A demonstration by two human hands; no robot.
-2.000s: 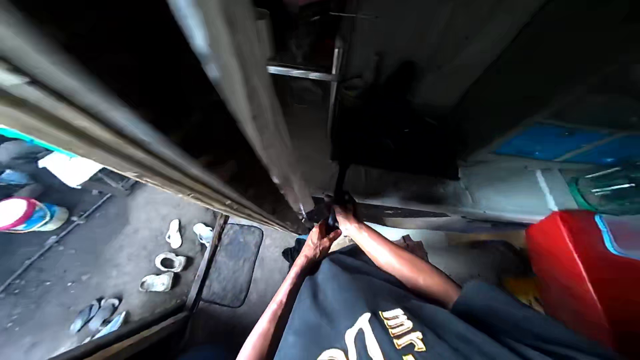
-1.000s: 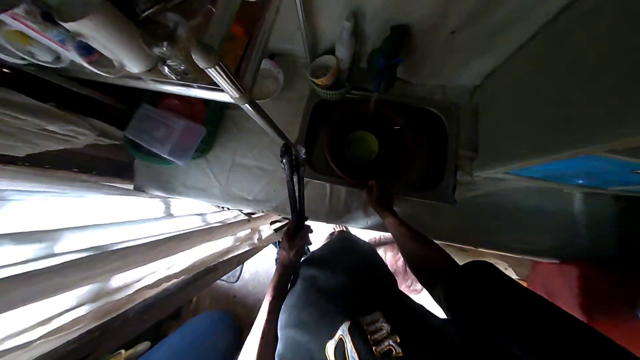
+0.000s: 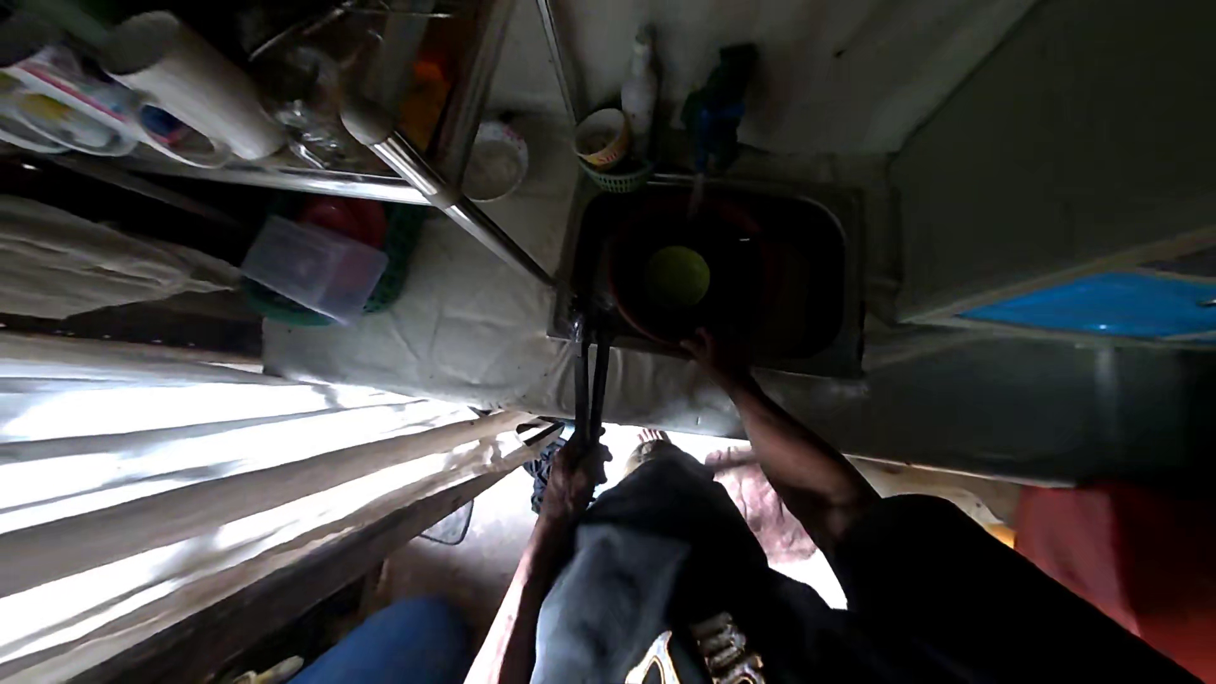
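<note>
In my left hand (image 3: 575, 470) are the two dark handles of a long plier-like tool (image 3: 591, 380), whose head lies over the left rim of the sink (image 3: 850, 356). A shiny metal pole (image 3: 475, 220) slants down from the upper left to near that head; whether they touch I cannot tell. My right hand (image 3: 714, 356) is at the near edge of a dark reddish basin (image 3: 632, 318) in the sink, its fingertips on or beside the rim. A yellow-green round thing (image 3: 676, 276) shows in the basin. Water seems to run into it from above.
Behind the sink stand a bottle (image 3: 640, 90), a cup (image 3: 602, 138) and a green basket (image 3: 617, 178). A white bowl (image 3: 495, 161) and a clear plastic container (image 3: 312, 266) are on the counter's left. A rack with mugs (image 3: 190, 85) is upper left; a red object (image 3: 1092, 560) lower right.
The view has swung from the doorway to the sink. Both hands were close together two seconds ago; now they are apart, the left on the tool handles, the right at the basin.
</note>
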